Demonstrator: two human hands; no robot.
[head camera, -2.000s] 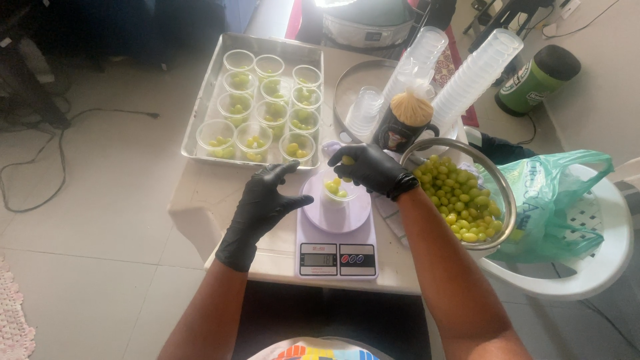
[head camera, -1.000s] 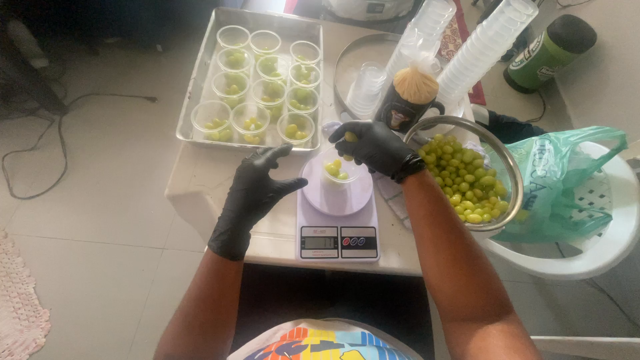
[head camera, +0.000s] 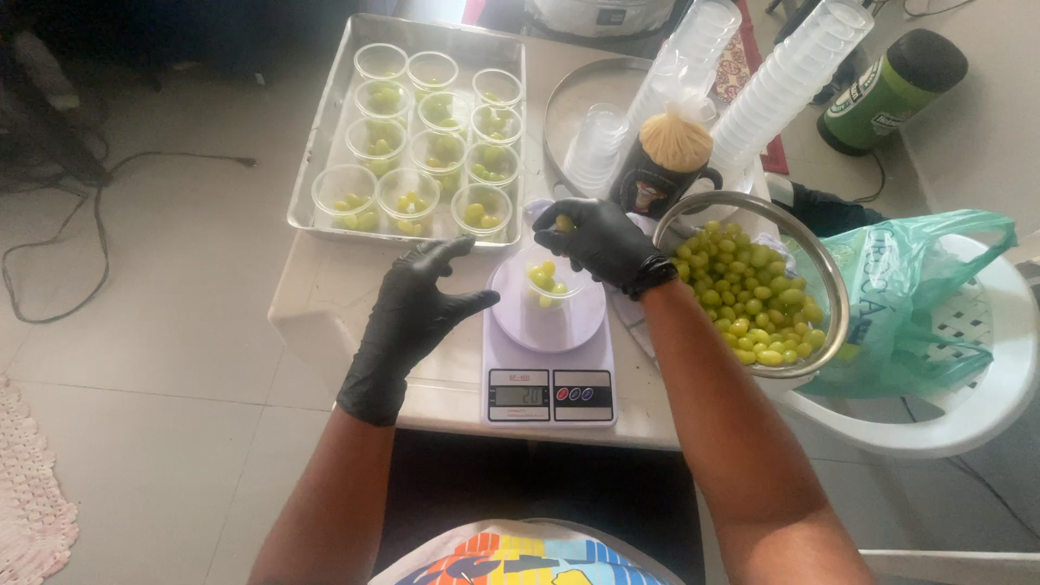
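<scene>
On a white kitchen scale (head camera: 550, 374) stands a clear plastic cup (head camera: 554, 284) with several green grapes in it. My right hand (head camera: 605, 248), in a black glove, is just above the cup's upper right and holds a green grape (head camera: 564, 223) at its fingertips. My left hand (head camera: 414, 325), also gloved in black, is left of the scale with thumb and fingers apart and nothing between them. A steel bowl (head camera: 833, 301) full of grapes (head camera: 747, 292) lies right of my right wrist. Behind my left hand a metal tray (head camera: 313, 191) holds several cups of grapes.
Tall stacks of clear plastic cups (head camera: 792, 73) rise behind a black mug (head camera: 656, 183) and a round metal tray (head camera: 561, 106). A green plastic bag (head camera: 869, 325) sits on a white plastic chair (head camera: 987, 390) at the right. A green and black container (head camera: 894, 93) stands on the floor.
My right hand stays by the cup on the scale throughout. My left hand remains beside the scale with its fingers apart.
</scene>
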